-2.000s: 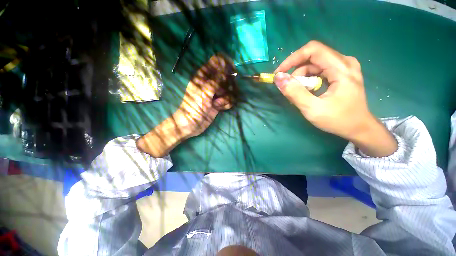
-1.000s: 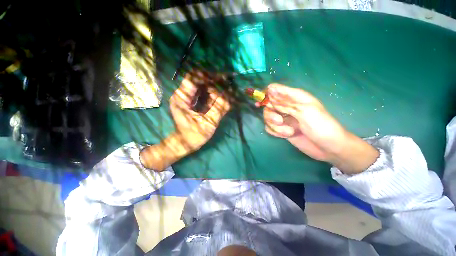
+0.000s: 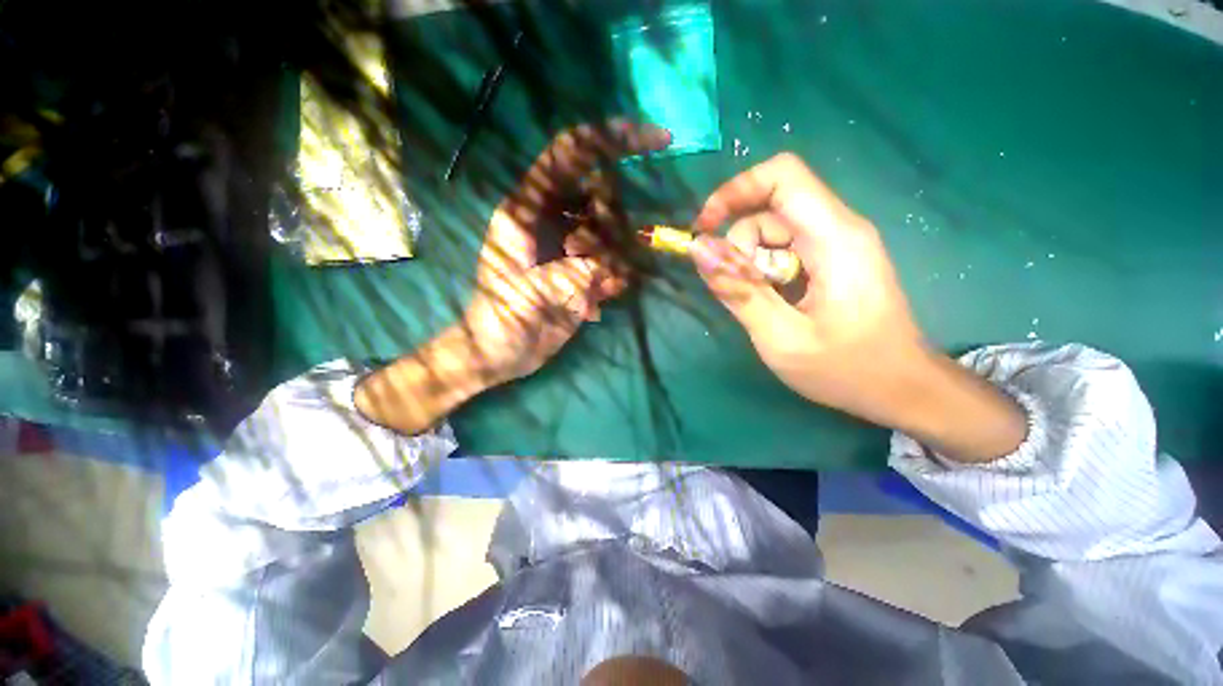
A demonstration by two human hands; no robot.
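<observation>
My right hand (image 3: 832,295) holds a small screwdriver (image 3: 671,240) with a yellow and pale handle between thumb and fingers. Its tip points left at the thing in my left hand; dark streaks blur the tip, so contact cannot be told. My left hand (image 3: 530,261) is curled around a small black device housing (image 3: 553,236), mostly hidden by the fingers and shadow, with the index finger stretched to the right. Slim dark tweezers (image 3: 483,107) lie on the green mat above my left hand.
A teal sheet (image 3: 675,83) lies beyond my hands. Tiny bright specks (image 3: 917,221) are scattered on the mat at right. A yellow-white bundle in clear plastic (image 3: 352,174) lies left. A large black divided tray (image 3: 148,268) fills the far left. Dark hair-like streaks cross the view.
My right hand has turned the screwdriver back to point left and moved it up beside the left hand. My left index finger has stretched out to the right.
</observation>
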